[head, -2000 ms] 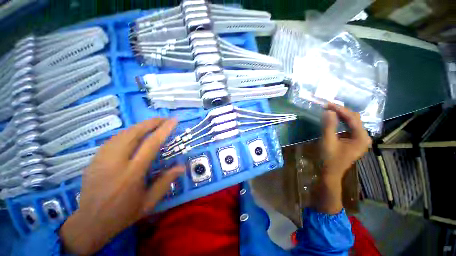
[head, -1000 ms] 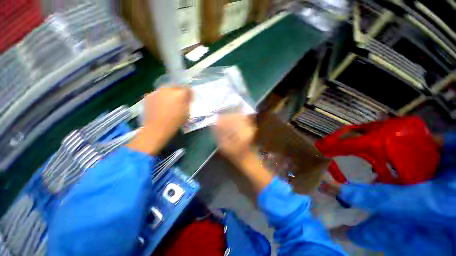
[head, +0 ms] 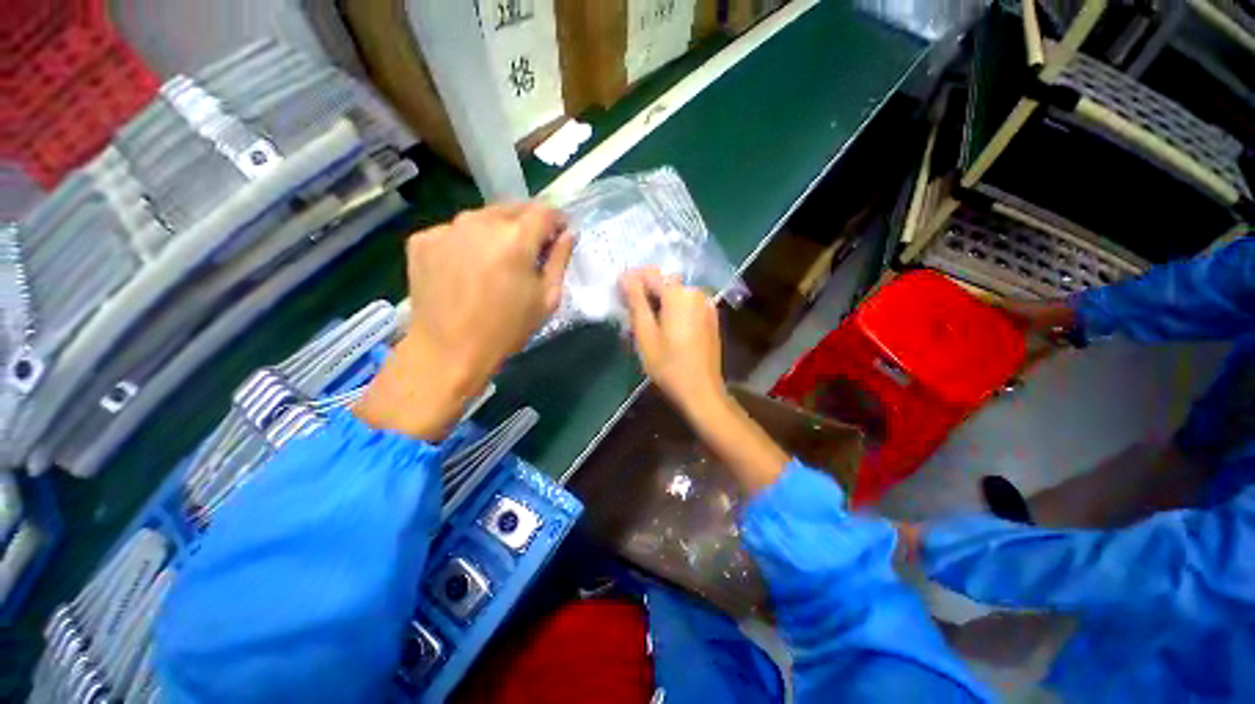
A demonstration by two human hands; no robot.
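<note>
A clear plastic strap bag (head: 626,248) lies over the green bench, with pale rows showing through it. My left hand (head: 482,282) is closed on its left edge. My right hand (head: 674,330) pinches its lower edge between thumb and fingers. The blue compartment tray (head: 551,530) is at the lower left, partly hidden by my left sleeve. Strapped watches (head: 275,399) lie fanned in it. Several watch cases (head: 509,524) without straps sit in its front pockets.
Stacked strapped watches (head: 207,110) stand at the upper left. Cardboard boxes (head: 599,55) are behind the bag. An open cardboard box (head: 674,516) is below the bench edge. A red stool (head: 943,330), racks (head: 1101,110) and another person's blue sleeves (head: 1170,323) are at right.
The view has turned right. My left hand has moved from the tray to the bag, and both hands now hold it. The red stool has shifted left in view, beside the cardboard box.
</note>
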